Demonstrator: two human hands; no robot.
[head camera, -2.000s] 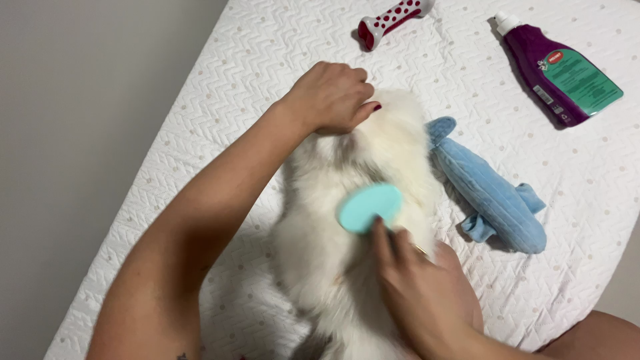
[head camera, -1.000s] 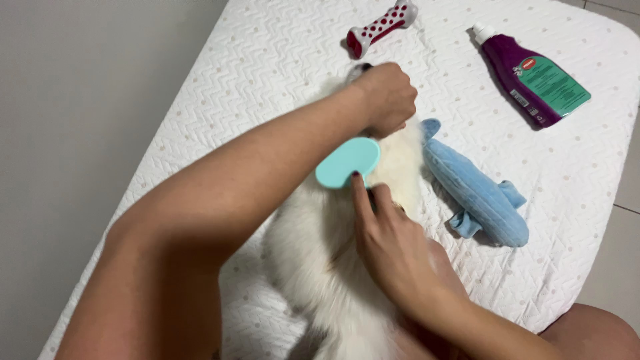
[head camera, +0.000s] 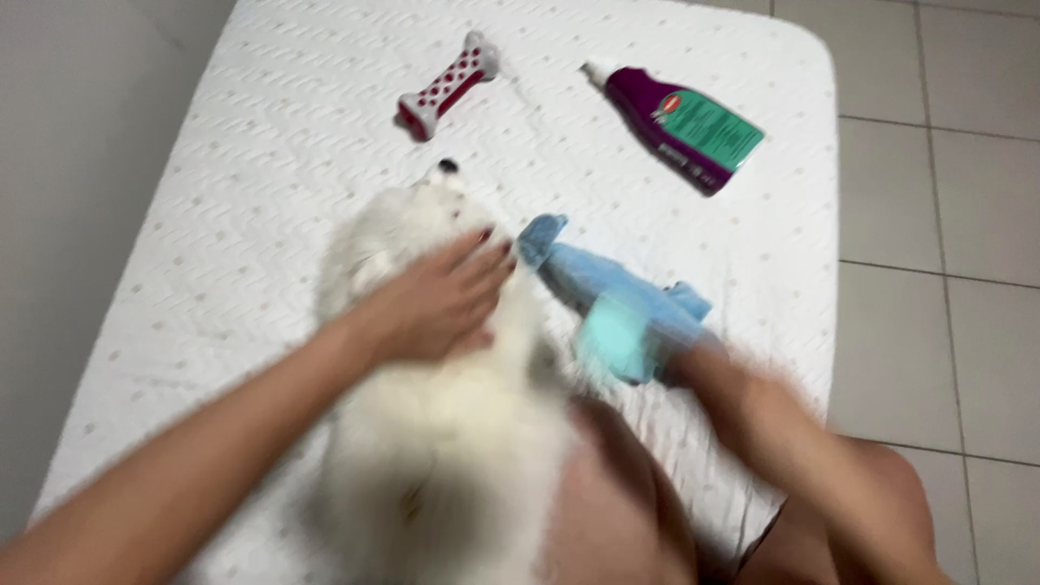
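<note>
A fluffy white dog (head camera: 439, 422) lies on a quilted white mattress, its dark nose toward the far side. My left hand (head camera: 443, 301) rests flat on the fur behind its head, fingers spread and holding nothing. To the right of the dog, my right hand (head camera: 703, 361), blurred, holds a turquoise pet brush (head camera: 615, 337). The brush overlaps the lower part of a blue plush toy (head camera: 601, 272) in the view; whether they touch cannot be told. The bristles are not clearly visible.
Beyond the dog's nose lies a red and white bone-shaped toy (head camera: 451, 85). A purple bottle (head camera: 686, 126) with a green label lies at the far right of the mattress (head camera: 268, 106). Floor tiles (head camera: 886, 195) show past its right edge, and my bare legs are close by.
The brush in my right hand has moved off the dog's back to the right. My left hand has opened out from its curled pose near the head, and the dog's nose now shows plainly.
</note>
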